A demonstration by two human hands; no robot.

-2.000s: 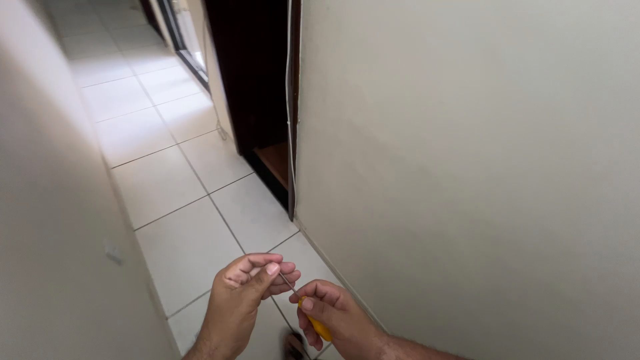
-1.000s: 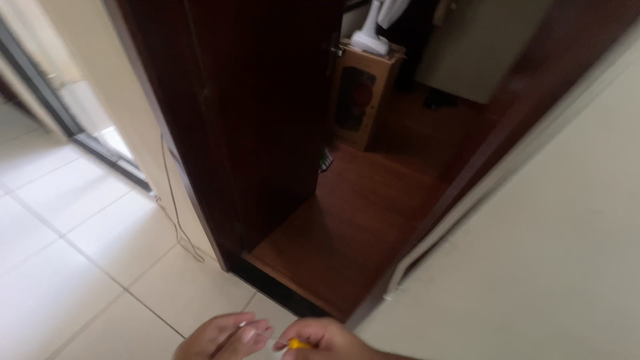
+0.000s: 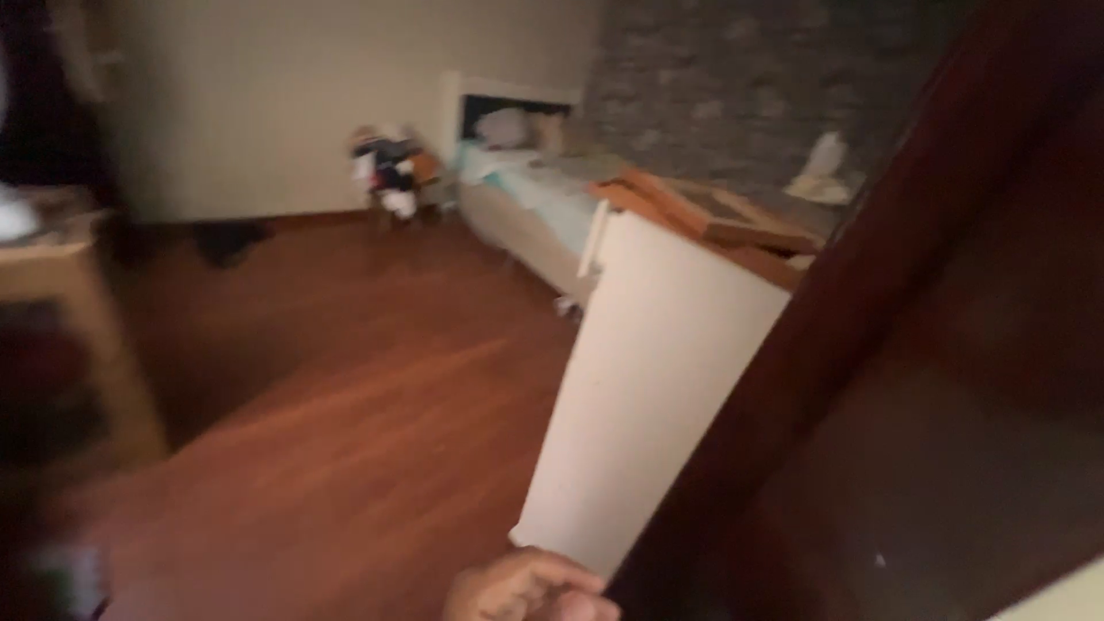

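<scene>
Low in the view, at the bottom edge, is my left hand (image 3: 530, 588), with its fingers bent and pointing right. Its fingertips are close to the lower edge of a dark reddish-brown door or door frame (image 3: 828, 388); whether they touch it, or hold anything, I cannot tell. My right hand is out of view, and no yellow-handled tool shows. Beyond the hand stands a white cabinet-like piece of furniture (image 3: 655, 371), with brown wooden pieces (image 3: 707, 211) on its top.
Reddish-brown wooden flooring (image 3: 345, 388) runs into the room. A bed (image 3: 526, 198) stands along the patterned wall (image 3: 716, 78). Clothes or cloth items (image 3: 388, 168) are piled near its head. A light wooden stand (image 3: 95, 302) is at the left, and a dark item (image 3: 228, 241) lies by the far wall.
The view has moved from the tiled hallway through the doorway into the room. My right hand and the yellow-handled tool, both visible earlier, have left the view.
</scene>
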